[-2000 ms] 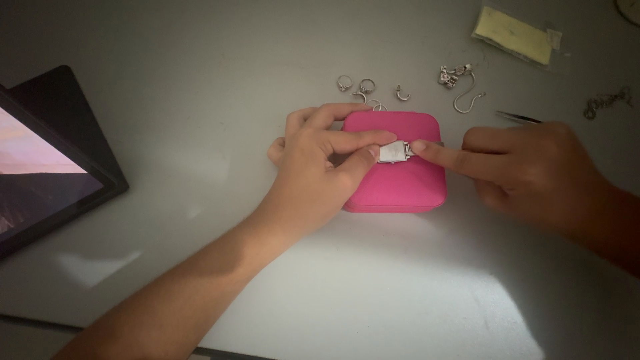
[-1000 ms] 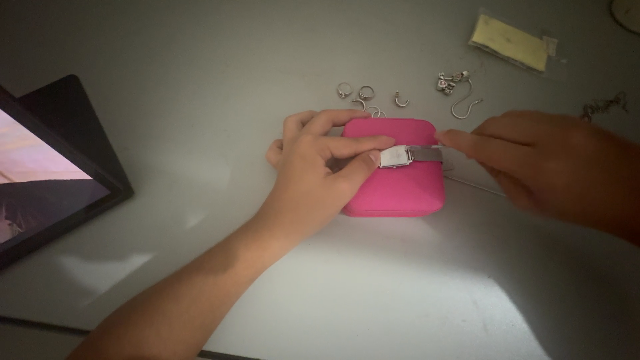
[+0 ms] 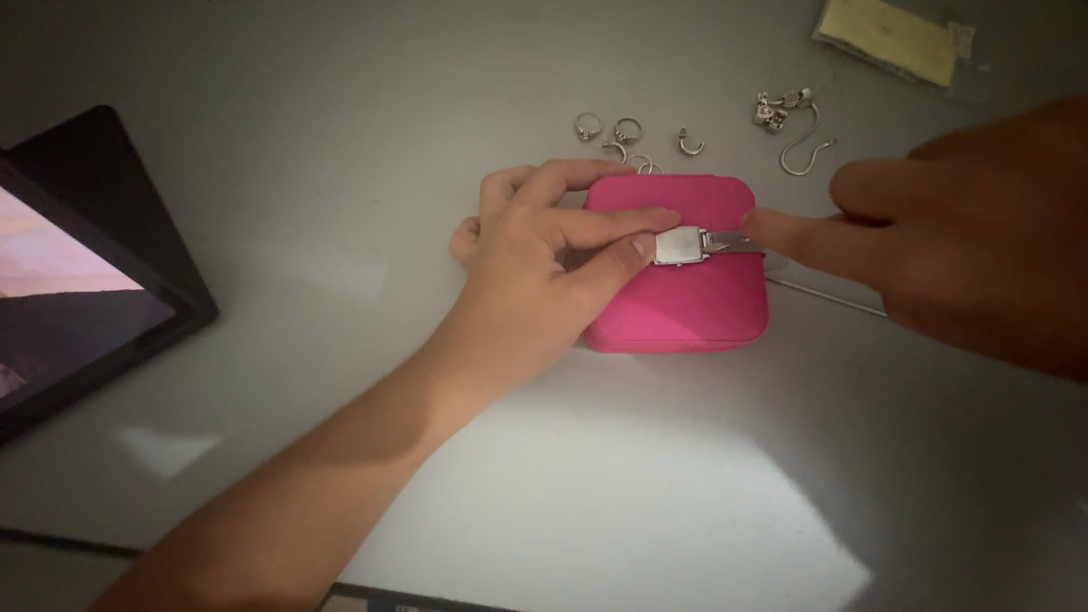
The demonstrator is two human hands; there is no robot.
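A pink square case (image 3: 680, 314) lies on the grey table, with a wristwatch (image 3: 679, 246) on top, its rectangular metal case back facing up. My left hand (image 3: 552, 229) pinches the watch's left side between thumb and index finger, the other fingers beside the case. The watch's metal band (image 3: 731, 242) runs right across the pink case. My right hand (image 3: 943, 221) is at the right, its extended index fingertip at the band near the case's right edge; whether it touches cannot be told. A thin metal rod (image 3: 829, 297) lies partly beneath this hand.
Several rings (image 3: 627, 130) and a small hoop earring (image 3: 690, 143) lie behind the case. Farther right is a charm bracelet (image 3: 799, 161). A yellow item in a clear bag (image 3: 888, 38) lies at the back right. A tablet (image 3: 183, 280) stands at the left.
My right index finger has drawn back rightward from the watch's edge, uncovering the band, and now points at the band near the case's edge. My left hand keeps its hold on the watch.
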